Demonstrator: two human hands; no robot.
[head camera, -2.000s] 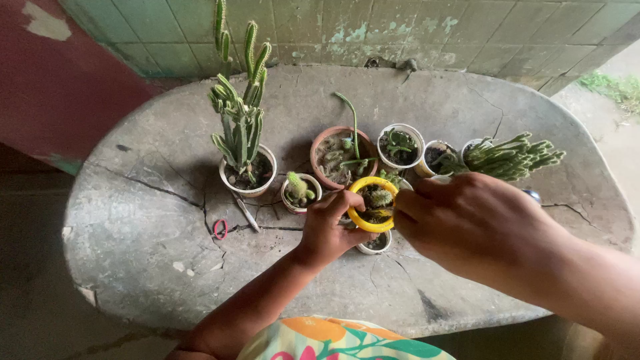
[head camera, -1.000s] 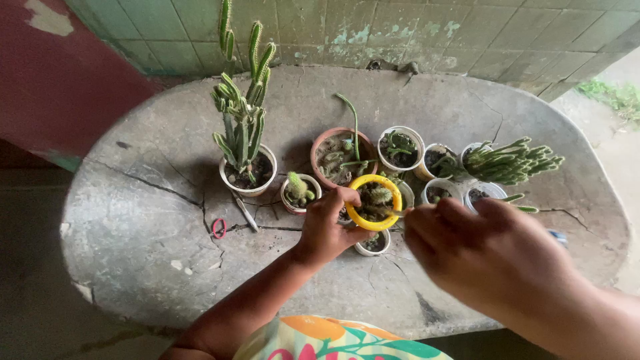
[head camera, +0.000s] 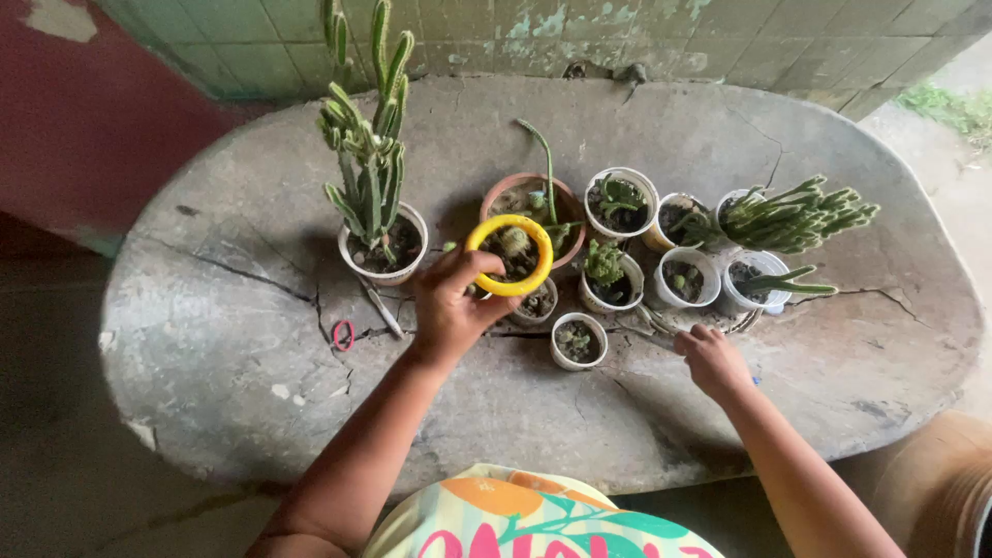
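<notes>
My left hand (head camera: 453, 298) grips a yellow-rimmed pot (head camera: 509, 290) by its rim, with a small round cactus (head camera: 512, 241) and dark soil inside. The pot is raised and partly covers a brown clay pot (head camera: 572, 198) and a small pot (head camera: 536, 302). My right hand (head camera: 709, 353) is away to the right, its fingers closed on the handle end of a thin metal tool (head camera: 657, 338), perhaps a knife, that points left. Just above that hand are white plastic cups with a small cactus (head camera: 686, 277) and a long-stemmed cactus (head camera: 783, 284).
An oval concrete table (head camera: 232, 372) with cracks holds everything. A tall cactus (head camera: 372, 170) in a white pot stands left, near a pale stick-like thing (head camera: 380, 308) and a pink ring (head camera: 343, 335). More potted cacti (head camera: 798, 213) stand right; a small white cup (head camera: 580, 342) is near the centre front.
My right hand has drawn away from the yellow pot to the right and lower, uncovering several cups. My left hand still holds the yellow pot, now raised off the spot beside the cups.
</notes>
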